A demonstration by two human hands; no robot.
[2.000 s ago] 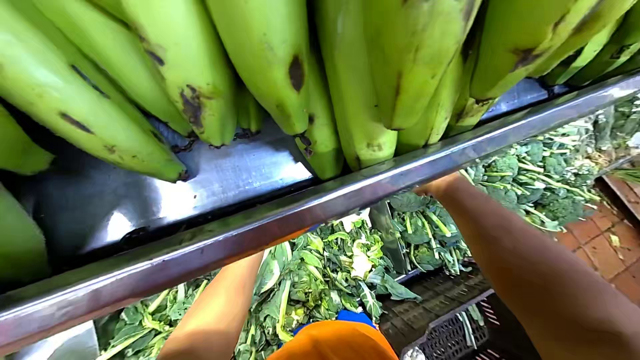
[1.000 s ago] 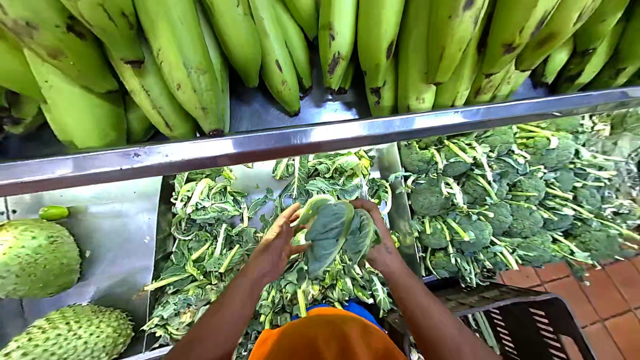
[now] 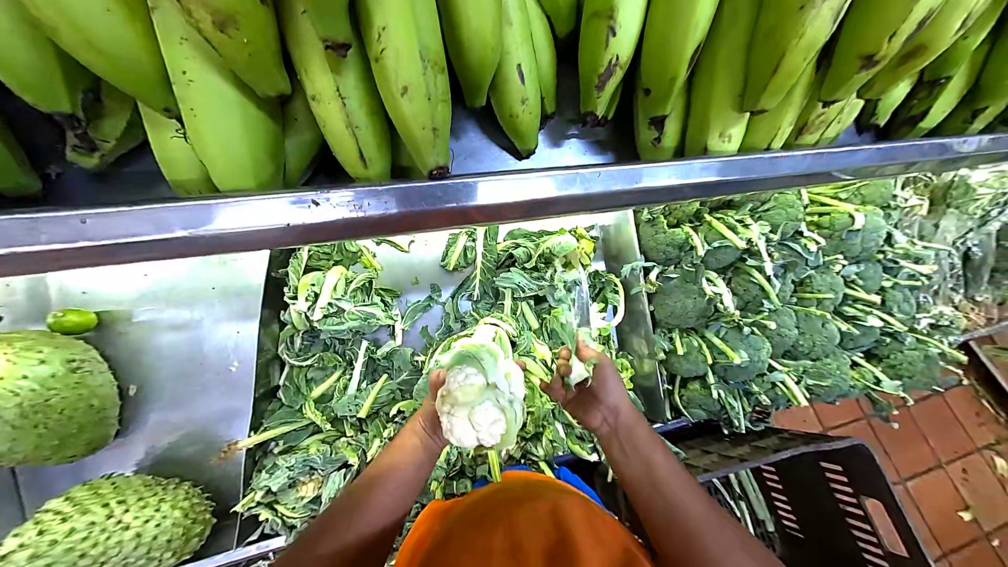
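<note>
A white cauliflower head (image 3: 480, 398) with some pale green leaves around it is held in my left hand (image 3: 433, 409), the fingers at its left side and partly hidden behind it. To its right, my right hand (image 3: 591, 390) grips what looks like a knife, whose blade (image 3: 583, 303) points away from me, with a pale piece of leaf against the fingers. The handle is hidden in the palm. Beneath both hands lie loose cauliflower leaves (image 3: 362, 386) in a metal bin.
Green plantains (image 3: 409, 87) fill the upper shelf behind a metal rail (image 3: 504, 193). Broccoli (image 3: 740, 346) is piled at the right. Spiny green soursops (image 3: 110, 520) and a small green fruit (image 3: 72, 320) lie at the left. A black plastic crate (image 3: 827, 488) stands at the lower right.
A second ago both hands were around a leafy bundle; now the white head shows in my left hand and my right hand is apart from it. Two seconds ago both hands were hidden beneath the rail.
</note>
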